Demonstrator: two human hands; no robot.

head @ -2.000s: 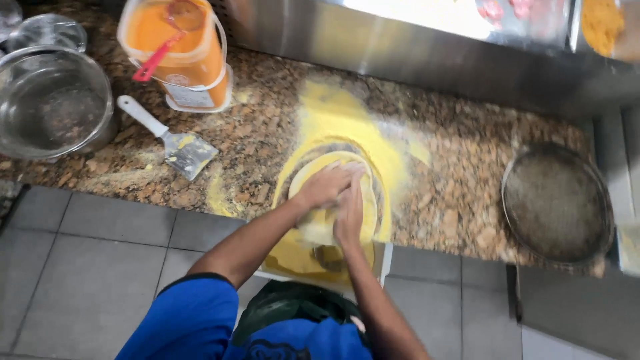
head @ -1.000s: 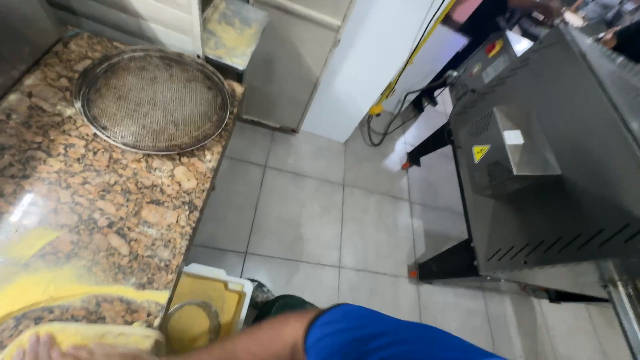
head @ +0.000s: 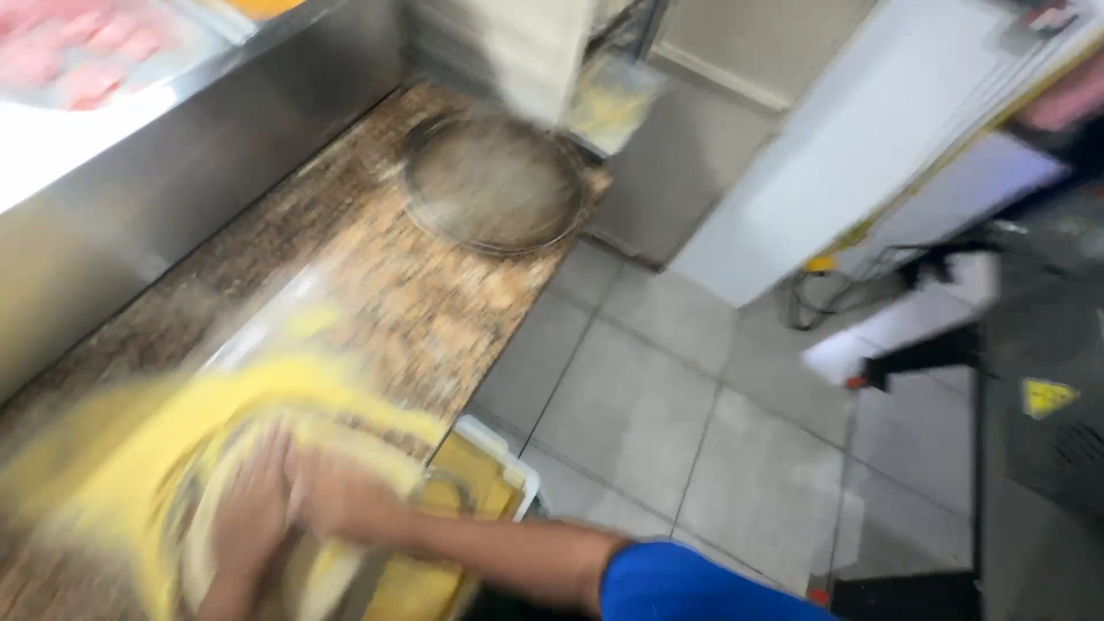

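Observation:
A round of pizza dough (head: 204,539) lies on the granite counter at the lower left, ringed by yellow flour (head: 129,457). Both hands rest side by side on the dough, touching or nearly so. My left hand (head: 254,496) and my right hand (head: 349,496) are blurred by motion, with fingers pointing away from me; their exact hold on the dough cannot be told. Under the counter edge, a white-rimmed container of yellow flour (head: 483,470) holds a ring-shaped metal object (head: 453,487), partly hidden by the right forearm.
A round mesh-like pizza tray (head: 496,185) lies at the counter's far end. A stainless steel wall (head: 216,147) runs along the back, with pink food portions (head: 86,52) above it. Grey floor tiles, a cable (head: 802,297) and a dark machine (head: 1044,483) are on the right.
The view has swung strongly to the right since the first frame, then partly back. Both hands remain at the dough, which still lies by the counter edge.

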